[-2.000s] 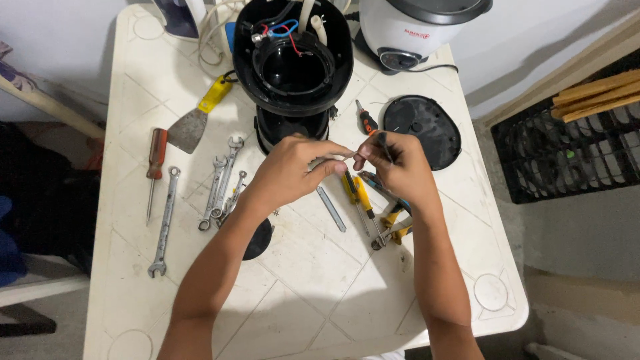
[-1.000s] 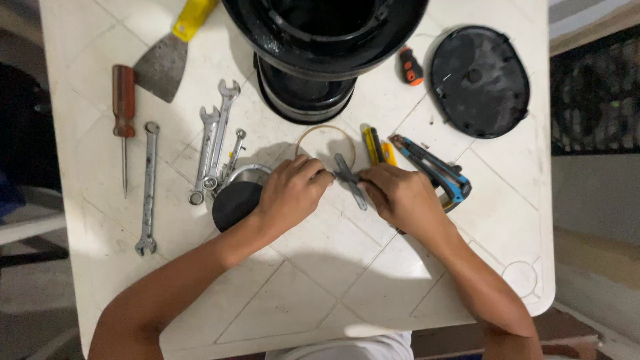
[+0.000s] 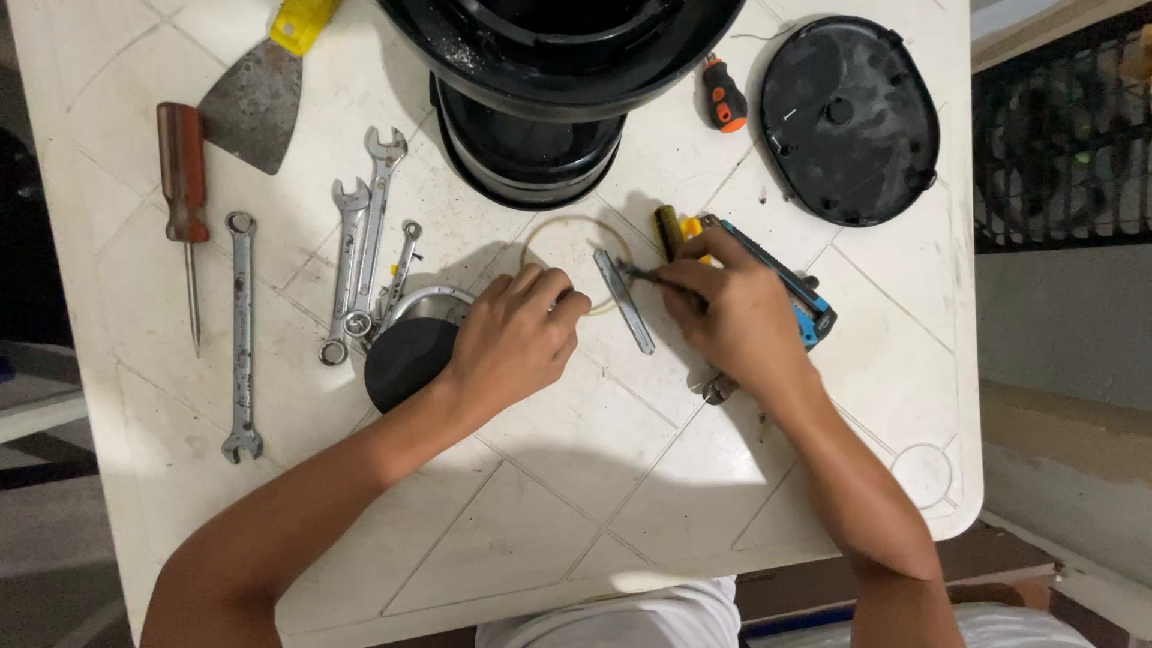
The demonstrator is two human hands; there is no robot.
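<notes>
My right hand (image 3: 733,301) grips a small dark thing, too small to identify, whose tip points left over a flat grey metal strip (image 3: 623,301) on the table. Curled, my left hand (image 3: 522,333) rests near a thin tan ring (image 3: 576,220); whether something is between its fingers cannot be told. Beside my left wrist lies a black disc (image 3: 409,360) with a metal rim. Partly under my right hand are a blue and black utility knife (image 3: 783,270) and yellow-handled tools (image 3: 668,232).
A black appliance housing (image 3: 540,144) stands at the top middle. Left are a putty knife (image 3: 256,103), a screwdriver (image 3: 184,171), a combination wrench (image 3: 243,337) and several more wrenches (image 3: 373,225). Right are a stubby screwdriver (image 3: 724,94) and a black cover (image 3: 850,117) on the white table (image 3: 540,504).
Two seconds ago my hands were together at the fingertips; now they are apart and lower over the table. The view has moved closer to the table. The tan ring now shows between my hands.
</notes>
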